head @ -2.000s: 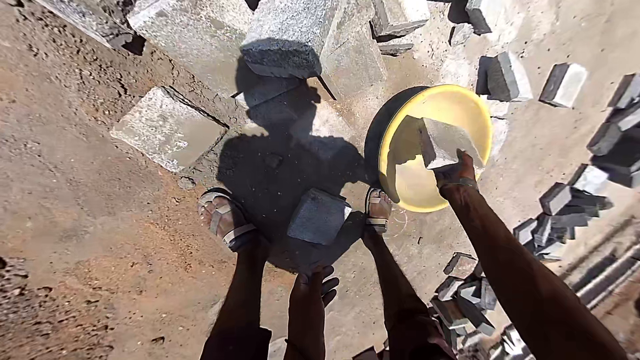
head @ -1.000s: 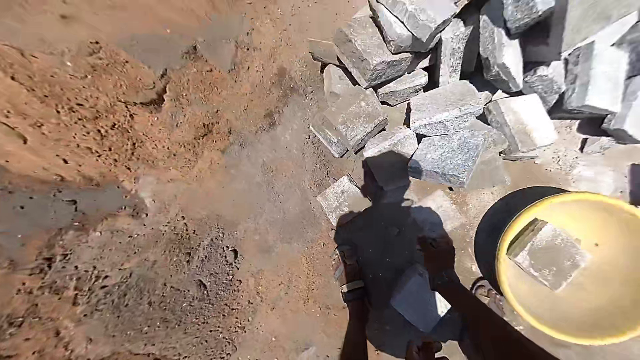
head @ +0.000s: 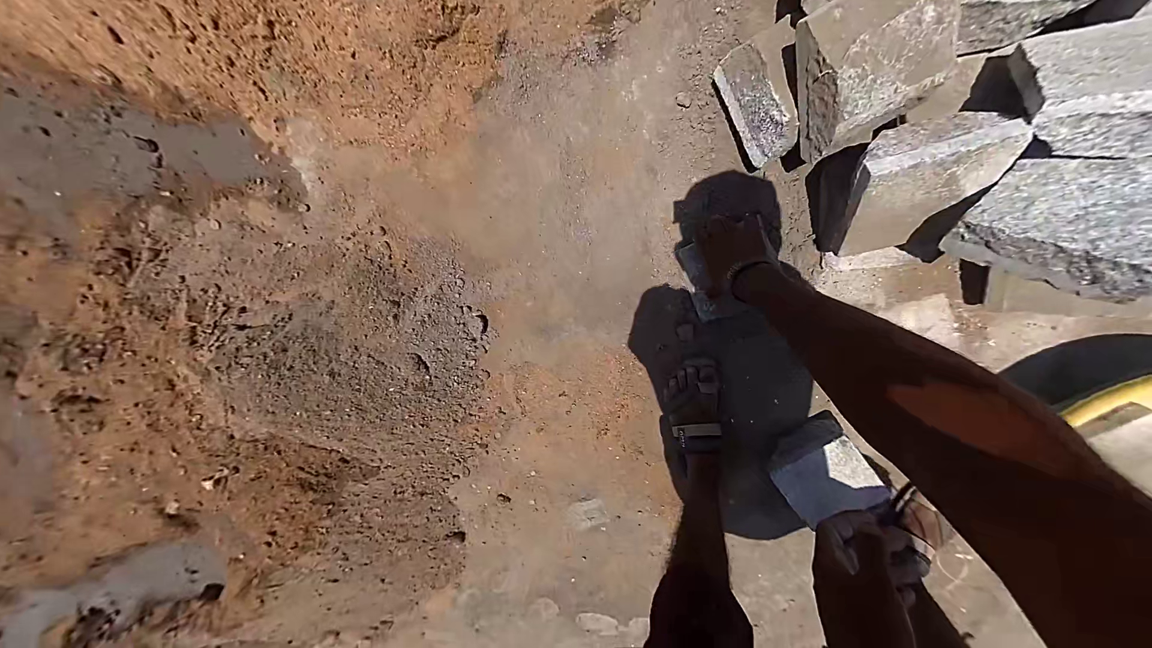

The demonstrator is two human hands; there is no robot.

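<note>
My right hand (head: 733,247) reaches far forward, its palm over a flat stone slab (head: 709,301) on the ground; my shadow covers both, and whether the fingers grip it cannot be told. A cut stone block (head: 832,472) lies between my sandalled feet, partly sunlit. Low at its near edge is my left hand (head: 850,540) with curled fingers; whether it touches the block is unclear.
Rough grey stone blocks (head: 936,175) are heaped at the upper right. The rim of a yellow basin (head: 1111,400) shows at the right edge. My left foot (head: 693,396) stands left of the block. Reddish, uneven soil (head: 342,342) spreads over the left side.
My right hand held a stone in the yellow basin two seconds ago; a stone lay there one second ago, out of the hand. That hand now lies over the slab. The view has swung left.
</note>
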